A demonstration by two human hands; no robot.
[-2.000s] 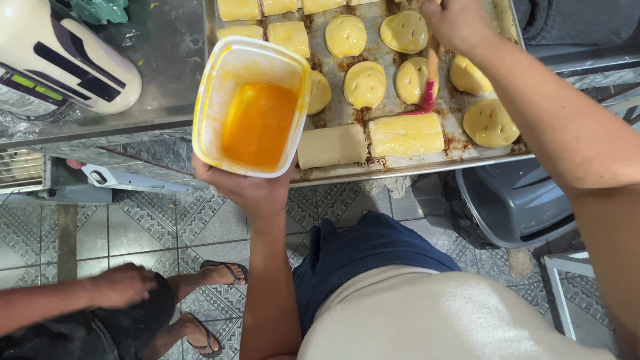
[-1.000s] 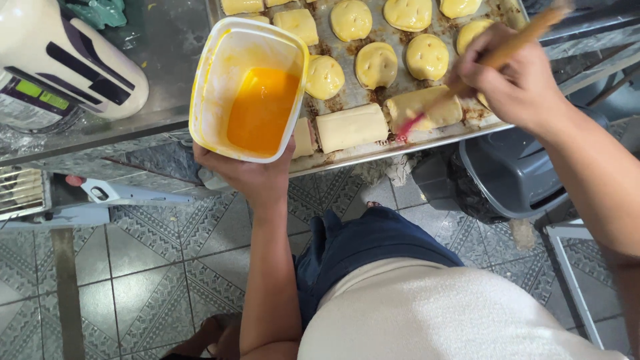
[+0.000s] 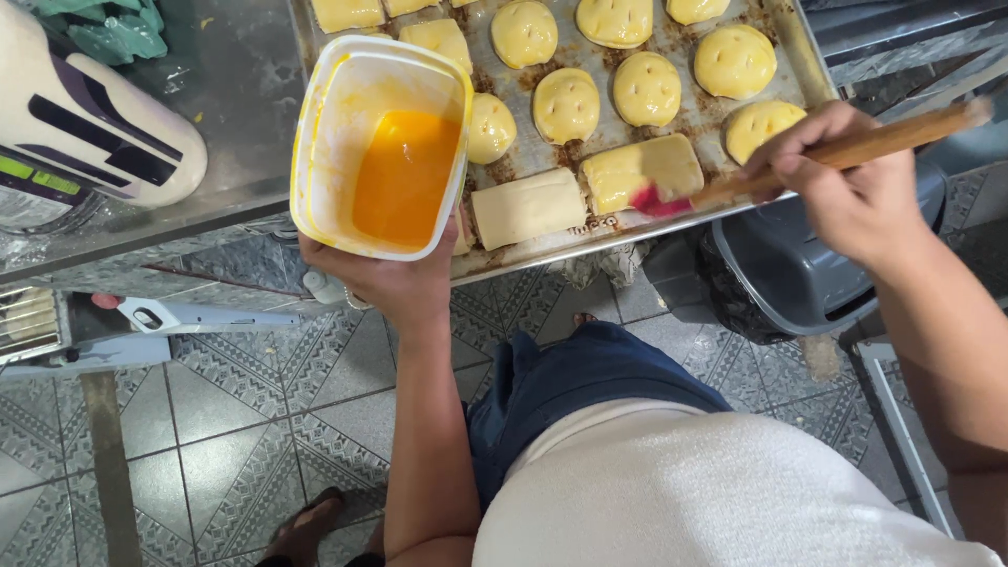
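Observation:
My left hand (image 3: 394,287) grips a white plastic tub (image 3: 327,150) from below, tilted so its orange-yellow liquid (image 3: 405,185) shows. In my right hand (image 3: 854,185) is a pastry brush with a wooden handle (image 3: 890,146); its red bristle head (image 3: 661,202) lies at the lower edge of a glossy rectangular pastry (image 3: 642,169). A paler, matte rectangular pastry (image 3: 529,209) sits to the left of that one. Several round, glazed pastries (image 3: 567,106) with small holes rest on the metal baking tray (image 3: 803,47). The tub hides part of the tray's left side.
A large pale bottle (image 3: 102,118) and green plastic (image 3: 118,31) stand on the metal counter (image 3: 236,102) at left. Below the tray's right end is a grey bin (image 3: 795,268) with a black bag. Another person's foot (image 3: 307,524) is on the tiled floor at lower left.
My right hand has moved from the upper part of the tray to its lower right, and the brush is now on the glossy rectangular pastry. The other person's arm has left the view.

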